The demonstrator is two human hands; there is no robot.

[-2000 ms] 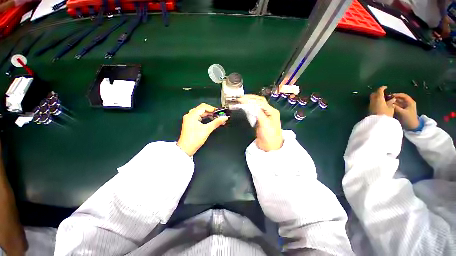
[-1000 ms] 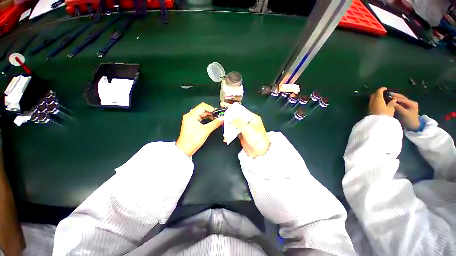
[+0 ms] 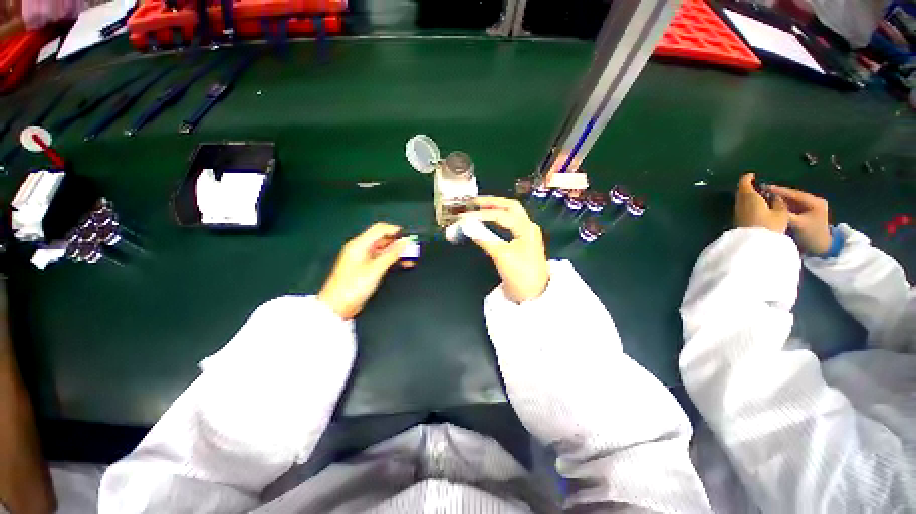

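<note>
My left hand (image 3: pixel 364 269) holds a small watch head (image 3: pixel 410 249) between thumb and fingers, its face bright and its edge dark. My right hand (image 3: pixel 514 246) pinches a crumpled white cloth (image 3: pixel 472 231) just in front of the bottle. The two hands are apart. The small squat bottle (image 3: pixel 457 188) stands upright ahead of my right hand, with its translucent round lid (image 3: pixel 422 153) flipped open to the left. My right fingers partly hide the bottle's lower part. Several dark-topped rounds (image 3: pixel 595 202) stand to the right of the bottle.
A black box (image 3: pixel 263 161) with a white stack is left of centre. A cluster of shiny rounds (image 3: pixel 95 233) stands at left beside a dark holder. A slanting metal post (image 3: pixel 613 85) rises beyond the bottle. At right, another person's hands (image 3: pixel 781 209) hold a small dark piece. Straps lie far left.
My left hand has drawn left, away from the cloth, with the watch head in its fingers. My right hand has moved slightly right, and the cloth is bunched smaller at the bottle.
</note>
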